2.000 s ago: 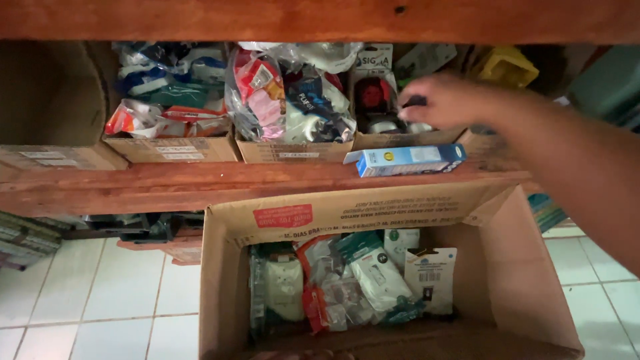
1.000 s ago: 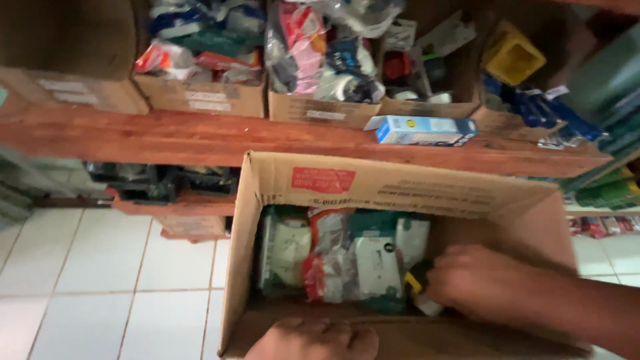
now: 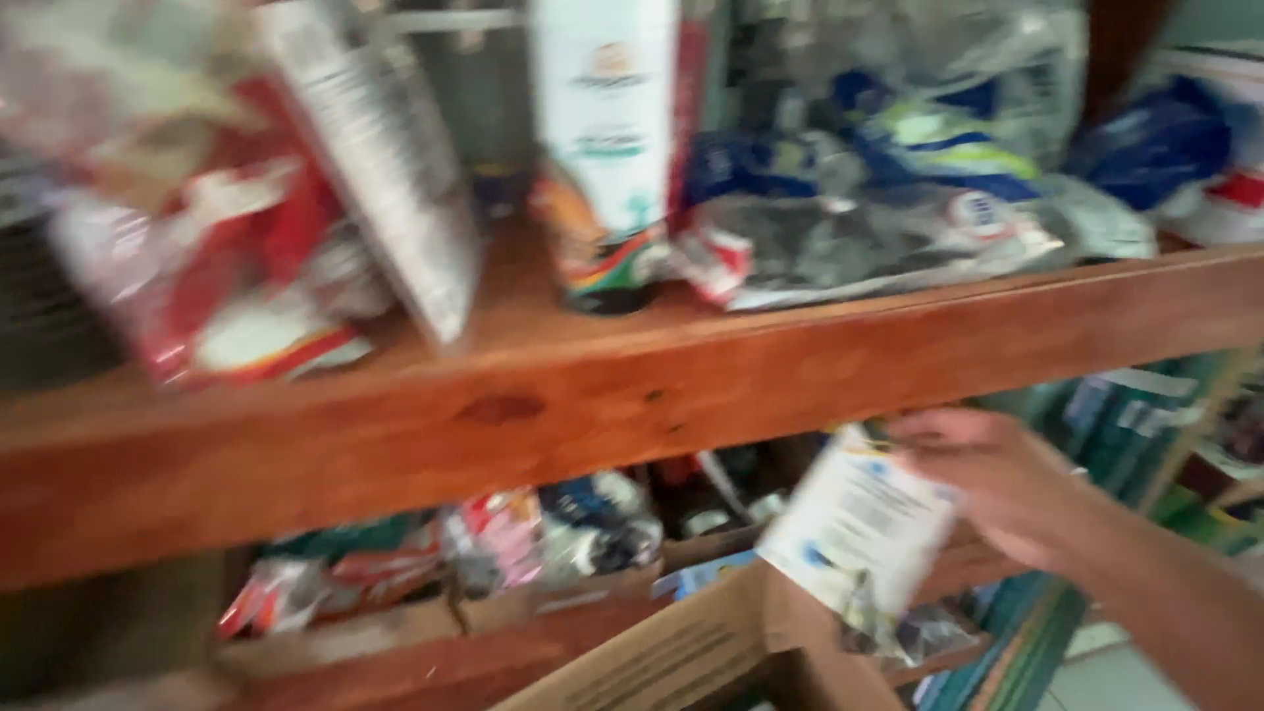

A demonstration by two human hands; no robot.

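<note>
My right hand (image 3: 987, 479) grips the top edge of a white printed packaging card (image 3: 859, 528), which hangs tilted from the fingers. Clear plastic wrap shows at the card's lower end. Beside and below the card is the open cardboard box (image 3: 681, 642), only partly in view at the bottom. Its contents are mostly hidden. My left hand is out of view. Much of the picture is blurred.
A wooden shelf edge (image 3: 632, 385) crosses the view. Above it stand a white carton (image 3: 607, 148) and plastic-wrapped packets (image 3: 889, 217). Below are cardboard bins with bagged goods (image 3: 553, 538) and a blue box (image 3: 706, 576) by the large box.
My right hand has come up out of the cardboard box and now holds the white card. My left hand has left the view. The view has swung up to the upper shelf.
</note>
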